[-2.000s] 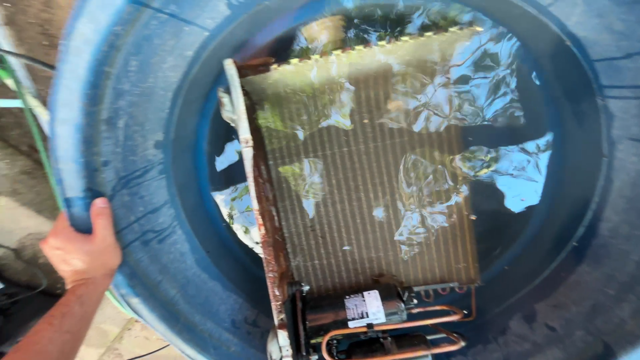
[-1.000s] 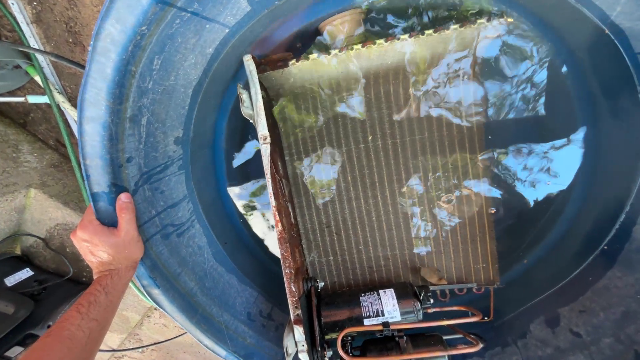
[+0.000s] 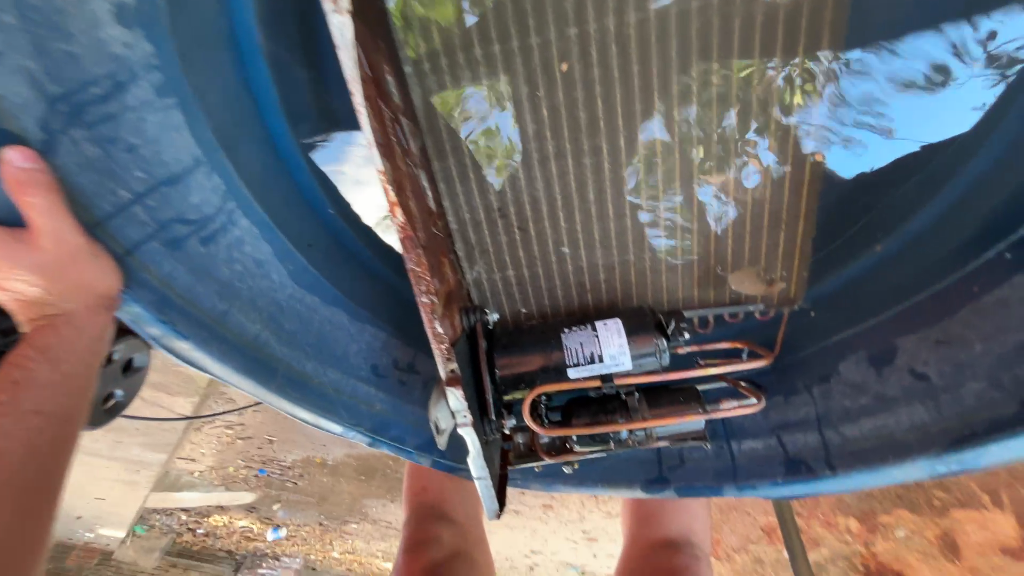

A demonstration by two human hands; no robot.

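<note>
My left hand grips the rim of a large round blue plastic tub at the left, thumb on the inner side. In the tub lies an air-conditioner unit. Its finned condenser coil is under water that reflects sky and leaves. A rusty metal base pan runs along the coil's left side, its lower end jutting over the near rim. Beside the pan sit a black compressor with a white label and bent copper tubes. My right hand is out of view.
Below the near rim show the person's legs, a dirt floor with litter, and a concrete slab. A dark machine part with a round disc and a black cable lie at the lower left. A thin post stands at the lower right.
The view has come closer and tilted toward the near rim, bringing the legs into sight. My left hand stays on the tub's rim. The water's reflections have shifted.
</note>
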